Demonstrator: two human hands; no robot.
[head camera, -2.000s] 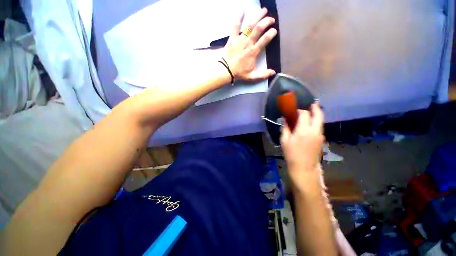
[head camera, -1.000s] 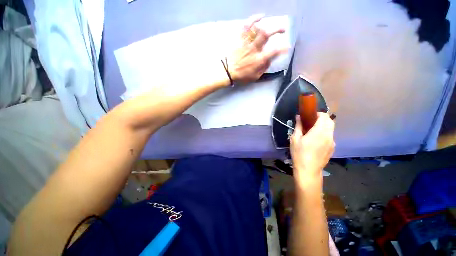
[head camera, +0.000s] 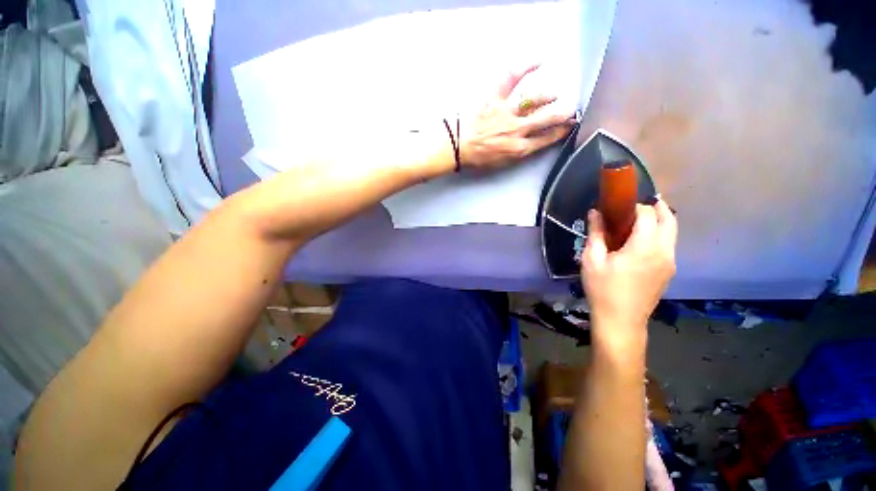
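Observation:
A white garment panel (head camera: 336, 91) lies flat on the lavender pressing table (head camera: 749, 173). My left hand (head camera: 514, 129) rests on its right part, fingers spread, with fingertips at the panel's right edge. A narrow black strip (head camera: 557, 173) runs along that edge, partly covered by the iron. My right hand (head camera: 629, 259) grips the orange-brown handle of the dark steam iron (head camera: 573, 197). The iron stands on the table just right of the panel, its tip pointing to the far side, beside the strip. What lies beneath the iron is hidden.
Pale cloth (head camera: 144, 96) hangs over the table's left side. Black pieces (head camera: 850, 43) lie at the far right corner. A pale pink hose (head camera: 658, 460) runs beside my right forearm. Blue (head camera: 840, 379) and red (head camera: 768, 432) containers and scraps are on the floor at the lower right.
The iron has moved right in my right hand. My left hand has moved from the panel's far part to its right edge. The black band at that edge now shows only as a narrow strip.

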